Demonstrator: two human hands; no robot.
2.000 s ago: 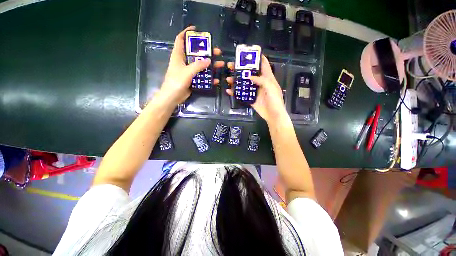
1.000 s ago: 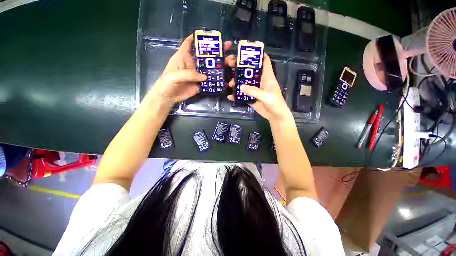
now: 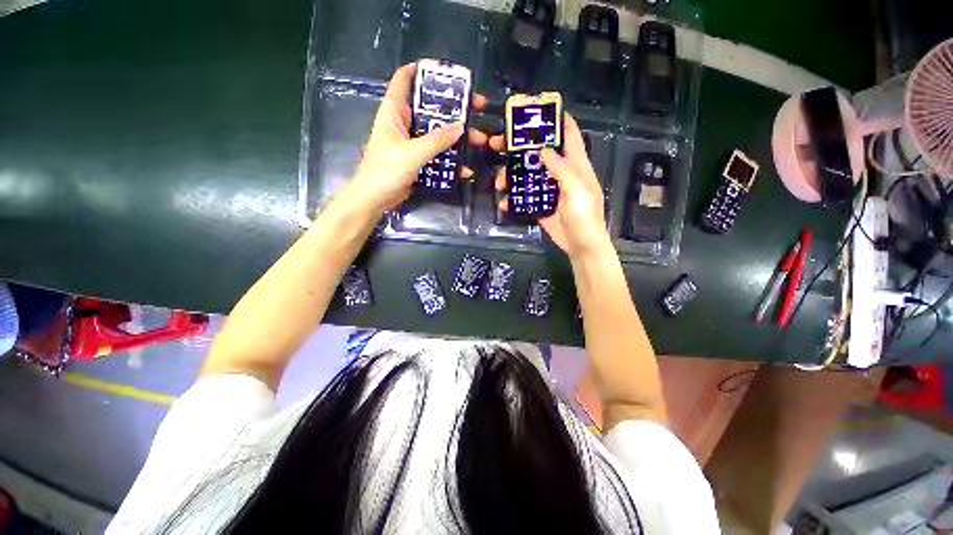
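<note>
My left hand (image 3: 402,141) holds a black keypad phone (image 3: 440,94) upright with its screen lit, thumb on the keys just below the screen. My right hand (image 3: 573,183) holds a second keypad phone (image 3: 536,123) with a gold rim and lit screen, thumb near its centre key. Both phones are face up, side by side and apart, above the clear blister tray (image 3: 350,89). Several phones lie back side up in the tray, one of them at its lower right (image 3: 649,199). The fingers behind the held phones are partly hidden.
Several small dark blocks, perhaps batteries (image 3: 428,293), lie along the near bench edge. A spare phone (image 3: 730,191) lies face up right of the tray. Beyond it are red pens (image 3: 796,277), a white power strip (image 3: 868,282) with cables, and a pink fan (image 3: 933,99).
Both screens show different content. My left thumb has moved up from the lower keys to just below the screen, and my right thumb has moved up to the centre key. The view has shifted slightly.
</note>
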